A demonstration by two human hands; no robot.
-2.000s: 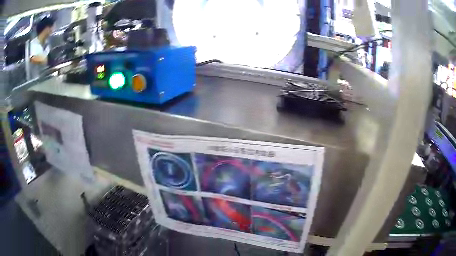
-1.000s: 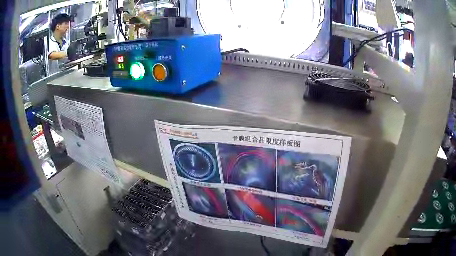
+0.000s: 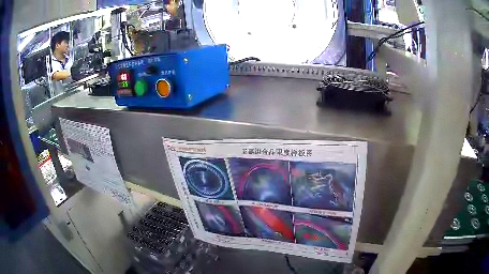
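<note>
Neither of my hands is in view. Nearest in front of me is a white limit sample chart (image 3: 268, 206) with six blue and red photos, on the steel front of a bench. A bright blue controller box (image 3: 204, 77) stands on the steel top, with red and green digits, a green button and an orange button. A black parts tray (image 3: 354, 95) lies on the same top to the right. Stacked blister trays (image 3: 158, 227) with rows of dark parts stand low at left.
A smaller white notice (image 3: 92, 160) hangs at left. A cream post (image 3: 442, 123) rises at right, beside a green surface (image 3: 472, 211) with pale rings. A large lit disc (image 3: 273, 27) is behind the bench. A person (image 3: 60, 59) is in the background at left.
The view first shifted so that the bench moved right, then slightly back left. The green button was brightly lit in both earlier frames and is now dimmer.
</note>
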